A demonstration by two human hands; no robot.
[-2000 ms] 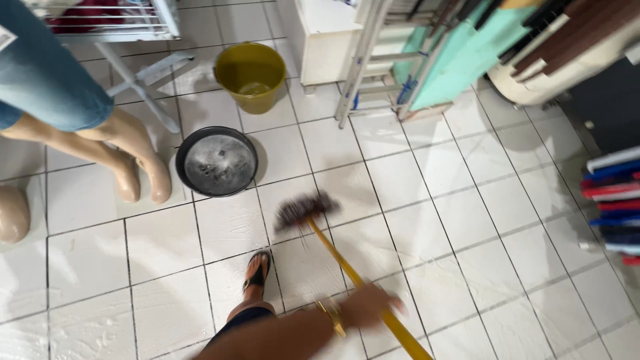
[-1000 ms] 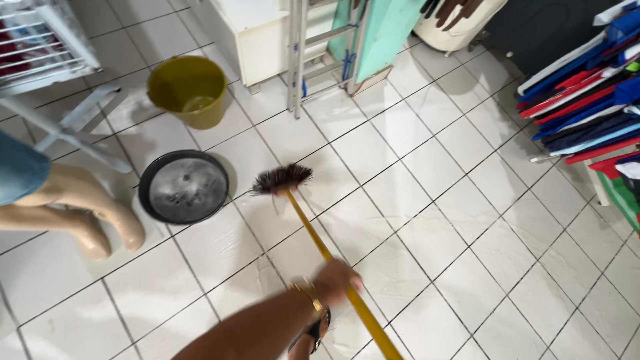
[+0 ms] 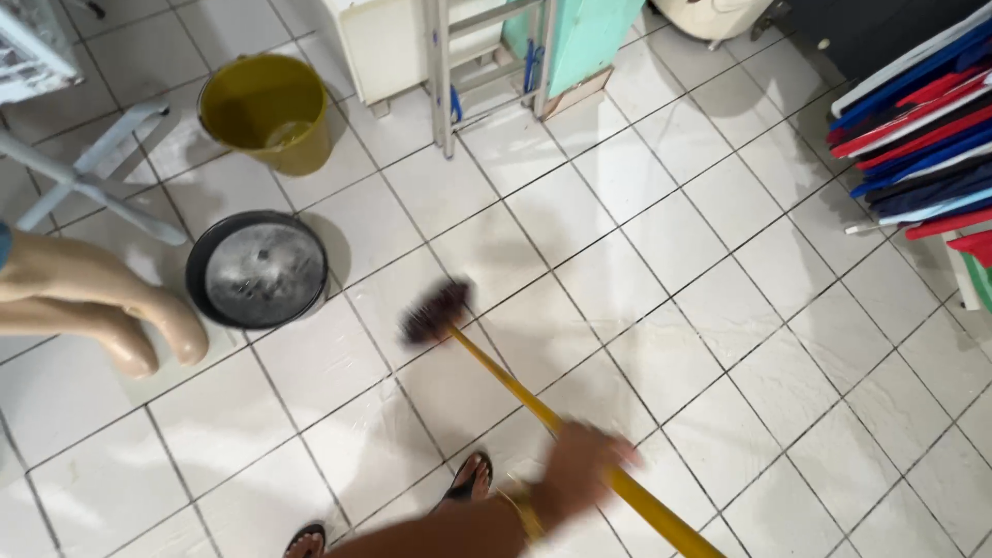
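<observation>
My left hand (image 3: 581, 473), blurred and with a gold bracelet at the wrist, is wrapped around the yellow handle (image 3: 504, 380) of a broom. The handle slants from the lower right up to a dark bristle head (image 3: 438, 311), which is blurred over the white tiles. My right hand is out of view. To the left of the bristles stands a round black basin (image 3: 198, 271) with cloudy, foamy liquid in it. Behind the basin is an olive-yellow bucket (image 3: 306, 147) with a little liquid at its bottom. The tiled floor (image 3: 659, 372) has wet-looking streaks.
Mannequin legs (image 3: 93, 271) and a white folding stand (image 3: 85, 182) are at the left. An aluminium stepladder (image 3: 442, 93) leans near a white cabinet (image 3: 384, 50) and a turquoise panel (image 3: 585, 39). Hanging garments (image 3: 922, 132) jut in at the right. My sandalled feet (image 3: 473, 477) are below.
The bristle head has moved from beside the basin's right edge, a second ago, to a spot farther from it and nearer my feet. My left hand stays on the handle.
</observation>
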